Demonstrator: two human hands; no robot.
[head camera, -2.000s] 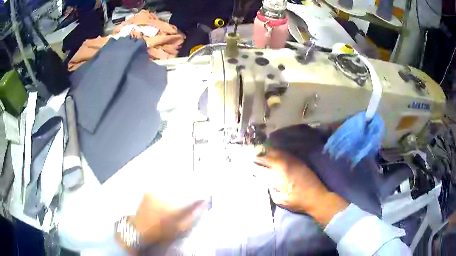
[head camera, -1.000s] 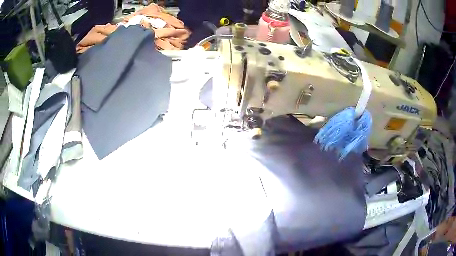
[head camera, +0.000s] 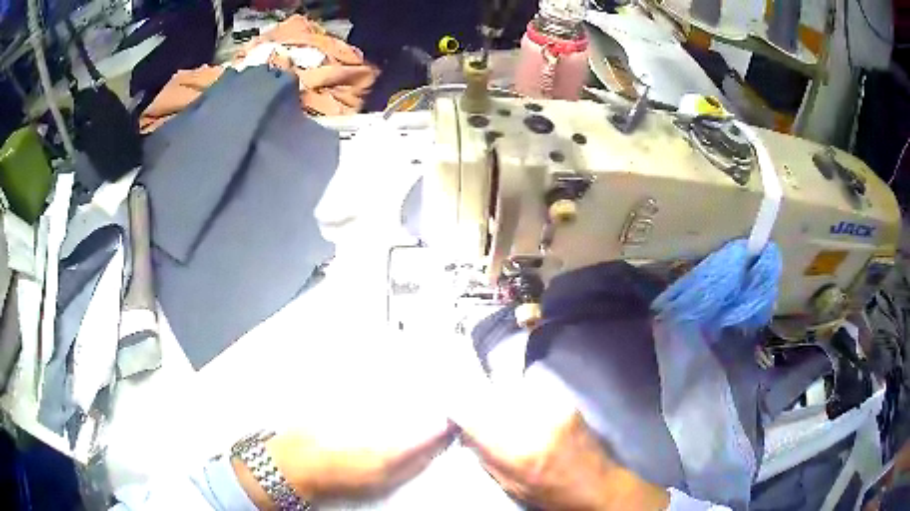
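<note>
The dark grey-blue garment panel (head camera: 614, 364) lies bunched and folded beside the needle area (head camera: 474, 289), under the cream JACK machine head (head camera: 599, 190). Its left part turns white in the glare. My left hand (head camera: 364, 464), with a metal watch at the wrist, lies low in front of the machine. My right hand (head camera: 549, 454) is at the panel's lower left edge. The fingertips of both hands come close together below the presser foot. Glare hides the fingers and whether either hand grips cloth.
Dark grey cut panels (head camera: 215, 200) lie left of the head, before an orange-peach cloth pile (head camera: 324, 65). Long pale and grey strips (head camera: 95, 329) lie far left. A blue tassel (head camera: 728, 284) hangs from the machine arm. A pink bottle (head camera: 552, 65) stands behind the head.
Both hands, out of view one second ago, are back at the front centre. The panel, smoother then, is now bunched near the needle, with a paler grey section showing on its right.
</note>
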